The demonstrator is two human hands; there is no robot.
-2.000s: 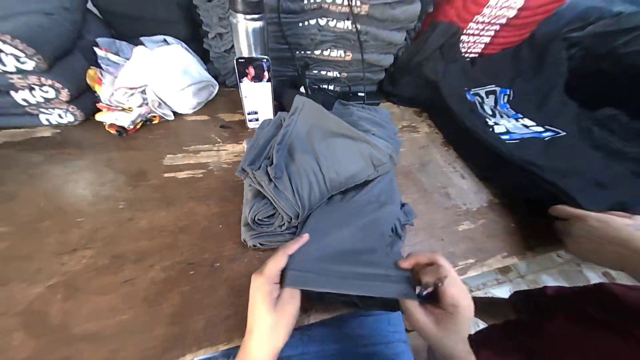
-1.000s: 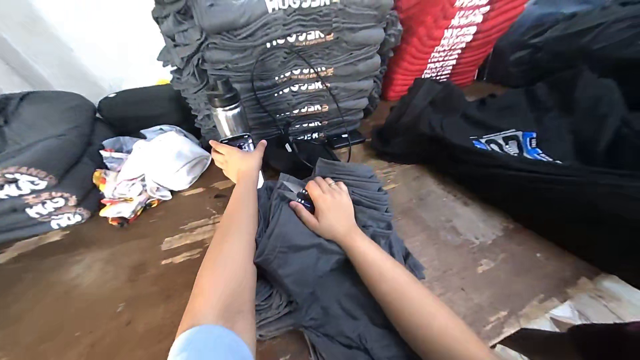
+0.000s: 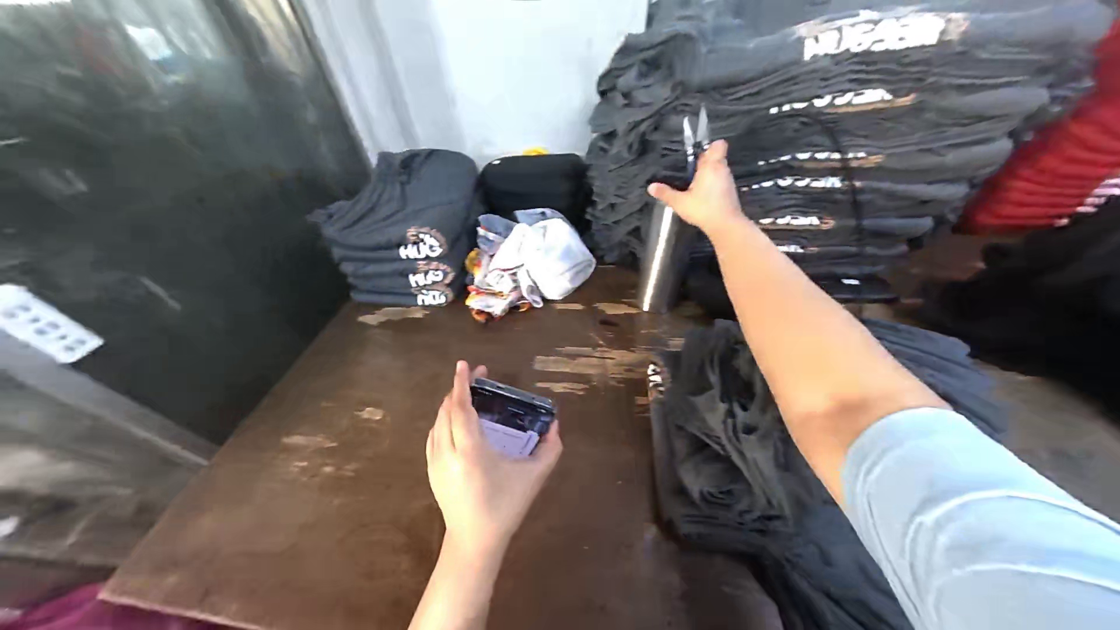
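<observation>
My left hand (image 3: 486, 472) grips a smartphone (image 3: 512, 418) above the wooden table, its lit screen facing up toward me. Reaching forward, my right hand (image 3: 707, 194) is at the top of a steel bottle (image 3: 662, 258); small thread snips (image 3: 696, 140) with their blades pointing up are held in its fingers. Whether the fingers also grip the bottle's cap I cannot tell. Below my right forearm a pile of dark grey garments (image 3: 735, 446) lies on the table.
Tall stacks of printed dark shirts (image 3: 840, 131) rise behind the bottle. A smaller shirt stack (image 3: 398, 232), a black bundle (image 3: 538, 188) and a crumpled white cloth (image 3: 556, 258) sit at the back of the table (image 3: 350, 490). Red garments (image 3: 1041, 171) are at the right.
My left hand, on the phone by the bottle a second ago, has brought it nearer over the table. My right hand has moved from the garment pile to the bottle. The view has swung left.
</observation>
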